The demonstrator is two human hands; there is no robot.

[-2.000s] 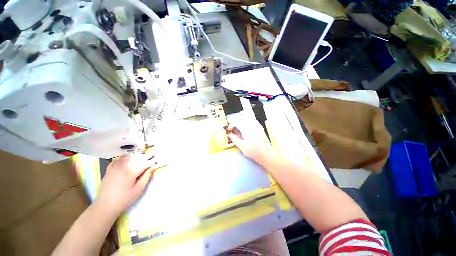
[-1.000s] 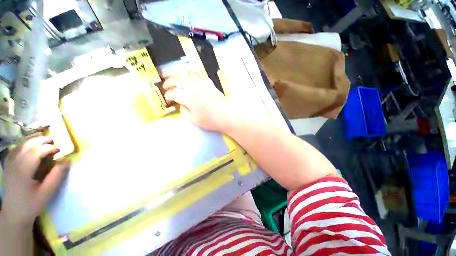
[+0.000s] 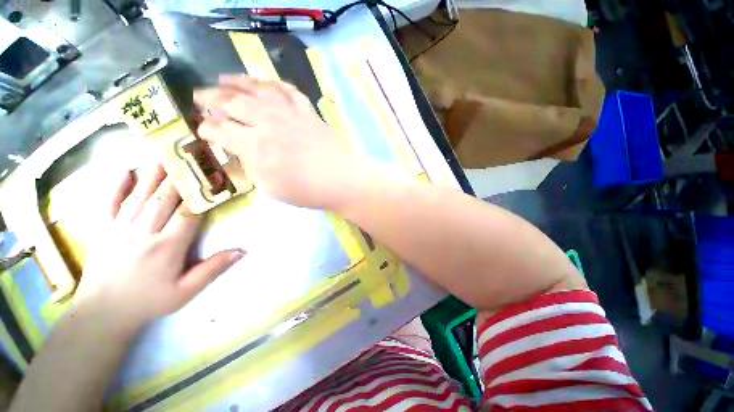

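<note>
The yellowish positioning jig [image 3: 150,113], with black handwriting, lies over the pale sewing template plate [image 3: 265,282] with its yellow tape. A small brown piece [image 3: 216,170] shows in the slot of the jig's right hooked end. My left hand [image 3: 149,261] lies palm down inside the jig's curve, fingers spread, holding nothing visible. My right hand [image 3: 278,141] is at the right hooked end, slightly blurred, its fingertips beside the slot; whether they grip anything is hidden.
Red and black pens or small tools [image 3: 274,16] lie behind the right hand. Metal clamp parts [image 3: 48,56] are at the upper left. A brown bag pile [image 3: 507,80] lies on white sheets at right. A blue crate [image 3: 628,137] stands beyond; a green crate [image 3: 451,326] is by the lap.
The view has shifted down and away from the machine head. My left hand has moved right from the jig's left arm to inside its curve. My right hand stays by the right hooked end.
</note>
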